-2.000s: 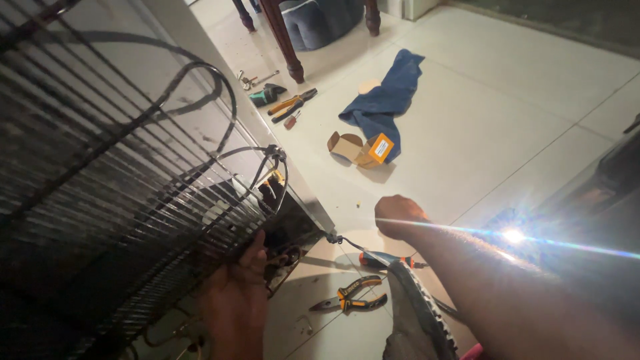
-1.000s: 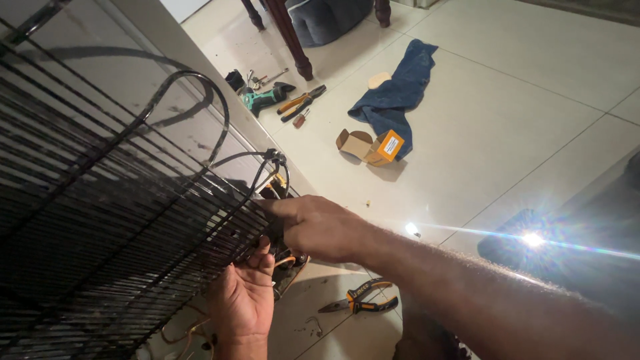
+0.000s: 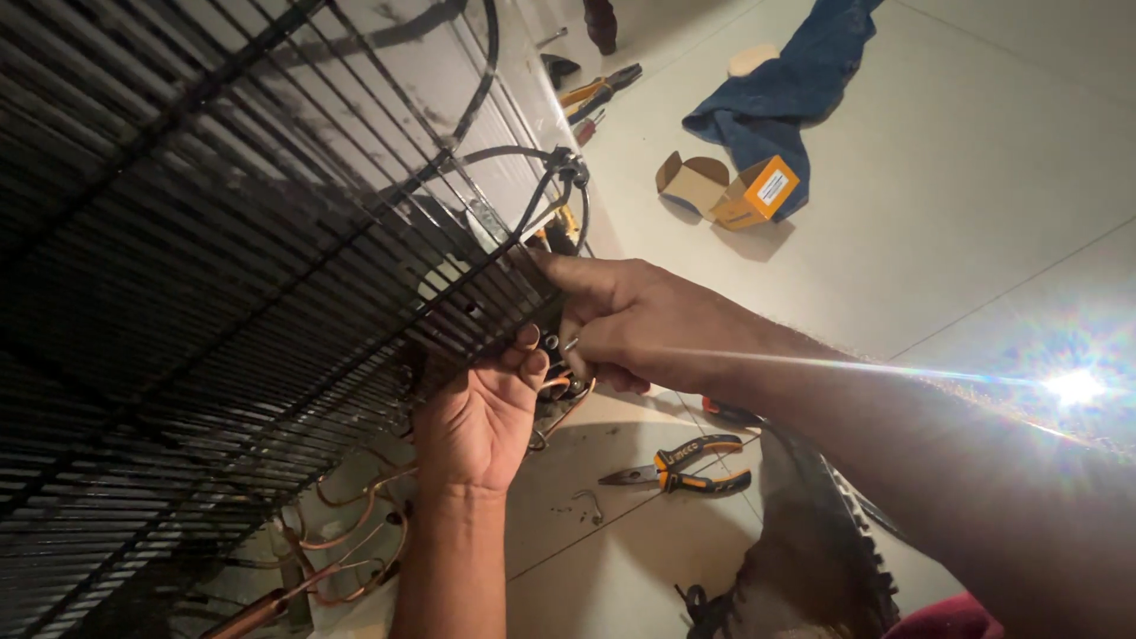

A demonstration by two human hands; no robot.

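Black condenser coils of wire and tube [image 3: 266,266] on the back of a refrigerator fill the left side. My left hand [image 3: 484,417] is palm up under their lower edge, fingers bent up behind the wires; what its fingertips touch is hidden. My right hand [image 3: 621,319] reaches in from the right, its index finger on the edge of the coils and its other fingers curled near a small metal end. Whether it grips anything cannot be made out. Between the hands lie copper tubes and wires [image 3: 557,383]. A black tube bundle [image 3: 565,167] is tied just above.
Long-nose pliers [image 3: 679,469] lie on the tiled floor beside a shoe [image 3: 799,541]. Farther off are an opened orange cardboard box [image 3: 754,195], a blue cloth [image 3: 781,89], combination pliers [image 3: 599,93] and a table leg [image 3: 601,25]. More copper tubing [image 3: 337,568] runs at lower left. A bright light glares at right.
My right hand was over the floor near the shoe two seconds ago and is now at the edge of the coils. My left hand has stayed under them. The view has moved closer.
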